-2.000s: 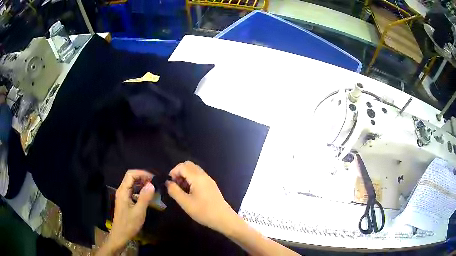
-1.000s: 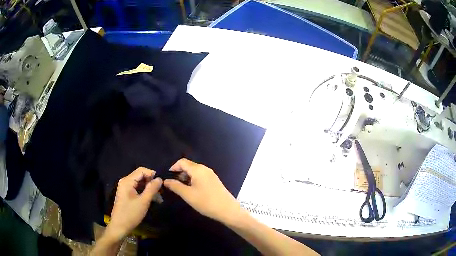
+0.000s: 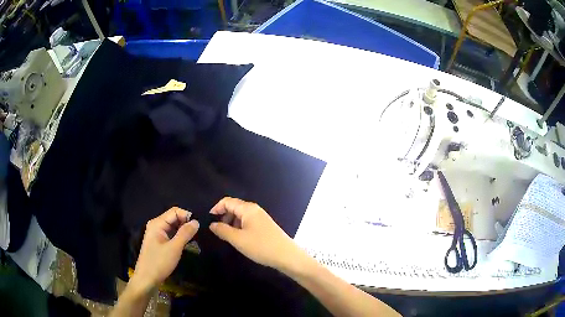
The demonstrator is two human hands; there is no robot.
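Observation:
Dark fabric panels (image 3: 266, 161) lie over the left part of the white table and hang over its front edge. My left hand (image 3: 166, 243) and my right hand (image 3: 248, 230) are low over the cloth, fingertips facing each other with a small gap between them. Each hand pinches dark fabric between thumb and fingers; the exact edge blends into the black cloth behind. A small tan paper (image 3: 166, 88) lies on the cloth towards the back.
The off-white sewing machine head (image 3: 477, 155) stands at the right. Black shears (image 3: 458, 226) lie in front of it beside a tan label (image 3: 447, 217). A printed sheet (image 3: 538, 217) hangs at the far right. A blue bin (image 3: 353, 31) is behind the table. Another machine (image 3: 32, 86) stands at left.
The view has shifted slightly. My fingertips came together on the dark fabric one second ago and now are a little further apart. The panels lie much as before.

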